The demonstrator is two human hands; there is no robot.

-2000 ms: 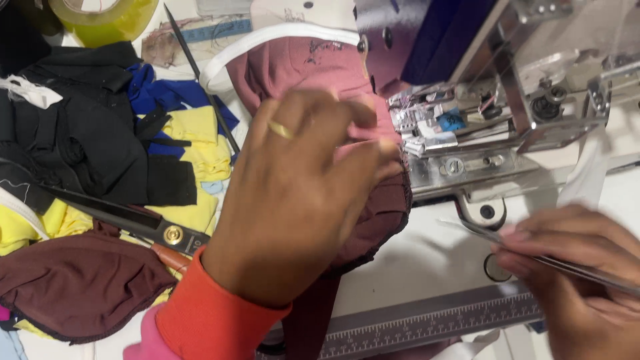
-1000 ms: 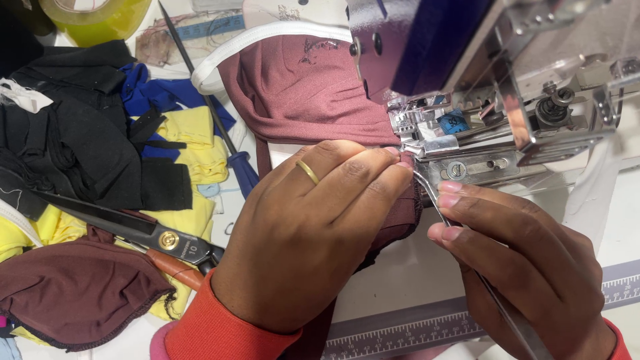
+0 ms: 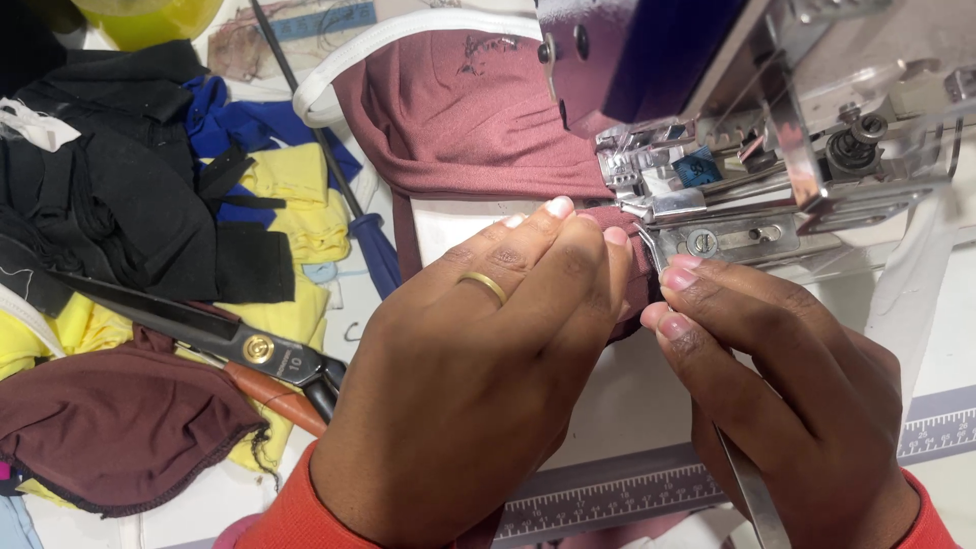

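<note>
Mauve and maroon stretch fabric (image 3: 473, 122) with a white elastic edge lies under the presser foot (image 3: 625, 171) of a sewing machine. My left hand (image 3: 488, 343) rests on the fabric just in front of the foot, its fingertips pressing or pinching the cloth; its palm side is hidden. In my right hand (image 3: 770, 366) is a pair of bent metal tweezers (image 3: 751, 480), gripped between thumb and fingers. The tweezer tips touch the fabric edge beside the foot, close to my left fingertips.
Black fabric scraps (image 3: 130, 168), yellow cloth (image 3: 305, 206) and blue cloth (image 3: 244, 114) are piled at left. Large scissors (image 3: 252, 347), a blue-handled screwdriver (image 3: 371, 244) and a maroon sewn piece (image 3: 114, 427) lie nearby. A printed ruler (image 3: 625, 488) runs along the near side.
My right hand with the tweezers has moved left, up to the presser foot. My left hand has settled lower on the fabric, and the screwdriver handle it covered now shows.
</note>
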